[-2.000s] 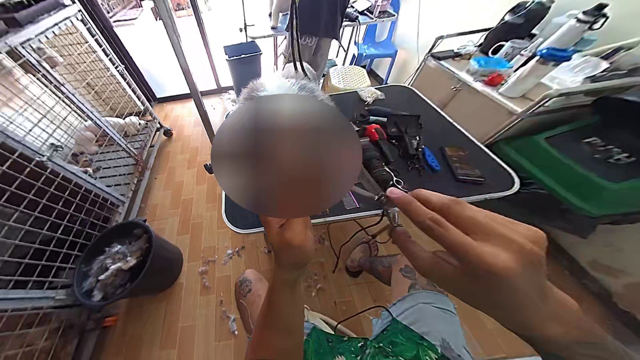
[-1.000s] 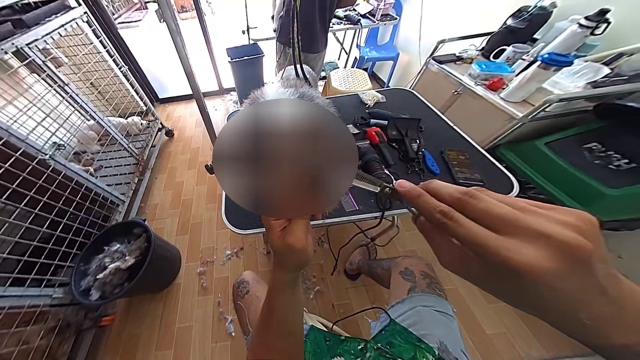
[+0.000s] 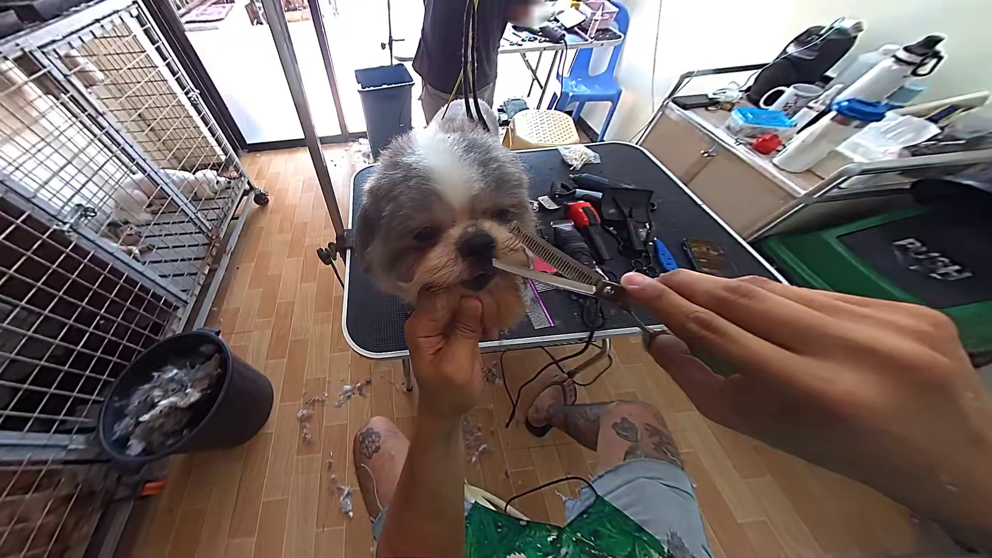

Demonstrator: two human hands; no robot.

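A grey and white dog (image 3: 449, 194) faces me on a black grooming table (image 3: 380, 322) with a pale rim. My left hand (image 3: 449, 349) grips the beard hair under its chin. In my right hand (image 3: 759, 341) are thinning shears (image 3: 570, 271), their blades parted, with the tips at the fur beside the dog's nose. Behind the shears lie red-and-black clippers (image 3: 589, 225), a metal comb with a purple edge (image 3: 539, 302), a blue-handled tool (image 3: 663, 256) and other black grooming tools.
A grooming-arm post (image 3: 306, 116) rises at the table's left. Wire cages (image 3: 116, 178) and a black bin of cut hair (image 3: 248, 395) stand further left. A cabinet (image 3: 690, 155) with bottles and a green container (image 3: 821, 248) are at right. A person (image 3: 457, 54) stands behind; cables hang below the table's front edge.
My right hand and the shears have shifted slightly relative to the dog's face. My left hand stays under its chin.
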